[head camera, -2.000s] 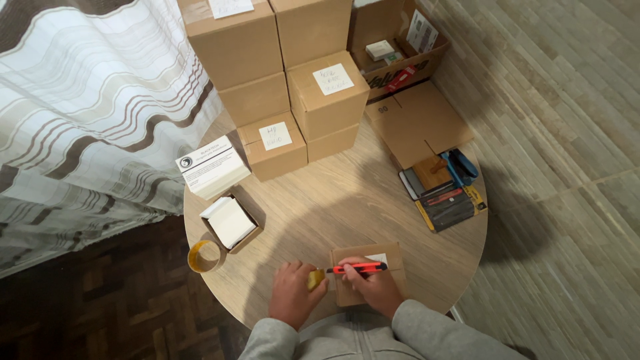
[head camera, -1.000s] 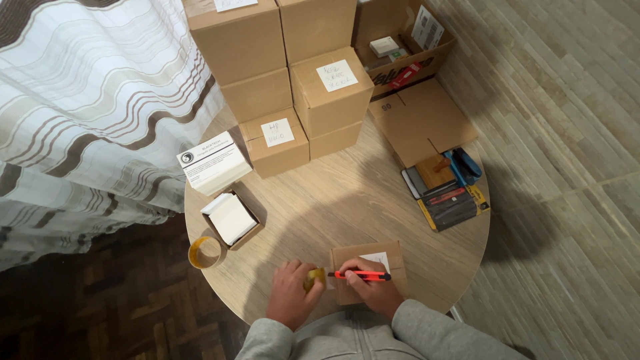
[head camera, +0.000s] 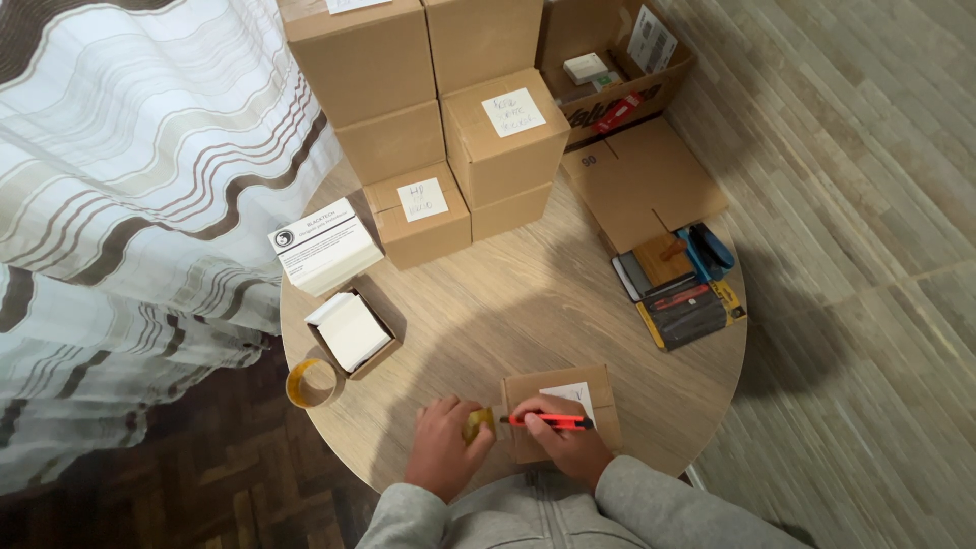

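Observation:
At the near edge of the round wooden table lies a small cardboard box (head camera: 526, 445) with a white label (head camera: 577, 394) bearing handwriting. My left hand (head camera: 446, 446) is just left of the box, closed on a roll of yellowish tape (head camera: 479, 424). Over the box, my right hand (head camera: 564, 442) grips a red and black utility knife (head camera: 559, 421), its tip pointing left toward the tape roll. A clear strip seems to run between roll and box, though it is faint. The right hand covers part of the label.
Stacked cardboard boxes (head camera: 496, 171) stand at the back, beside an open carton (head camera: 656, 84). Flattened cardboard (head camera: 648, 171), a blue stapler-like tool (head camera: 709, 252) and a packaged tool set (head camera: 690, 316) lie right. Printed cards (head camera: 324, 244), a box of white paper (head camera: 352, 332) and another tape roll (head camera: 311, 383) sit left.
The knife has turned slightly in my right hand over the last two seconds. My left hand stays on the tape roll beside the box.

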